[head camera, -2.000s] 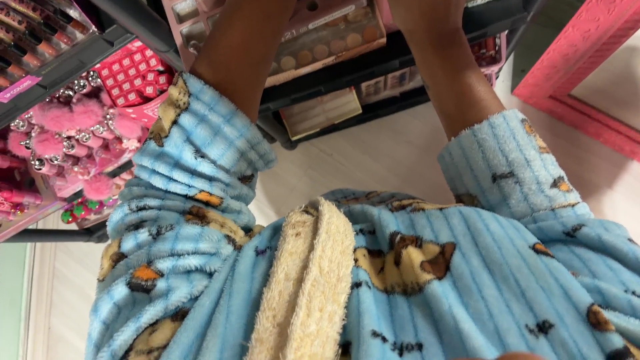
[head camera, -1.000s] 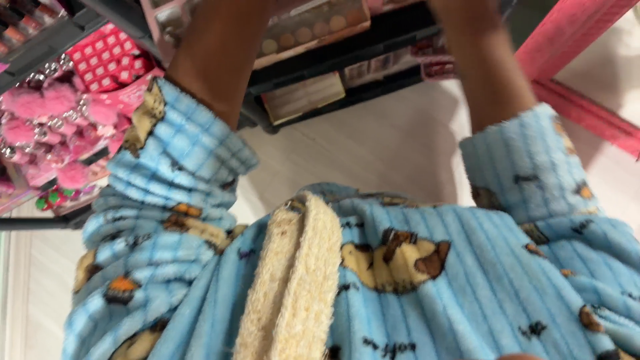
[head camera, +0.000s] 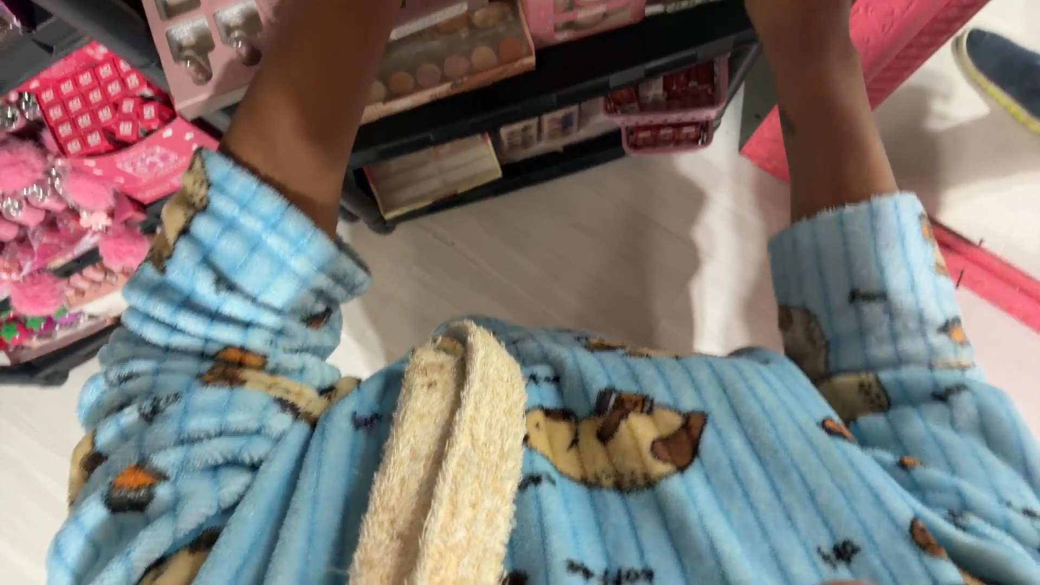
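Both my forearms reach up past the top edge of the view, so my left hand and my right hand are out of sight, and whatever they touch is hidden. My left forearm crosses in front of a pink display tray (head camera: 180, 69) and lies beside a makeup palette (head camera: 455, 61) with round pans, on the upper shelf of a black rack (head camera: 569, 73). My right forearm is at the right end of that rack, by a pink textured frame (head camera: 902, 49). Light blue fleece sleeves with an animal print cover my lower arms.
A lower shelf holds a flat pale box (head camera: 435, 177) and a pink basket (head camera: 668, 134) of red items. At left hang pink fluffy pompom trinkets (head camera: 49, 219) and a red patterned pouch (head camera: 101, 101). A dark blue shoe (head camera: 1003, 69) is on the floor at upper right.
My right forearm has moved right relative to the rack, and the pink basket beside it shows more fully now. The blue shoe has come into view.
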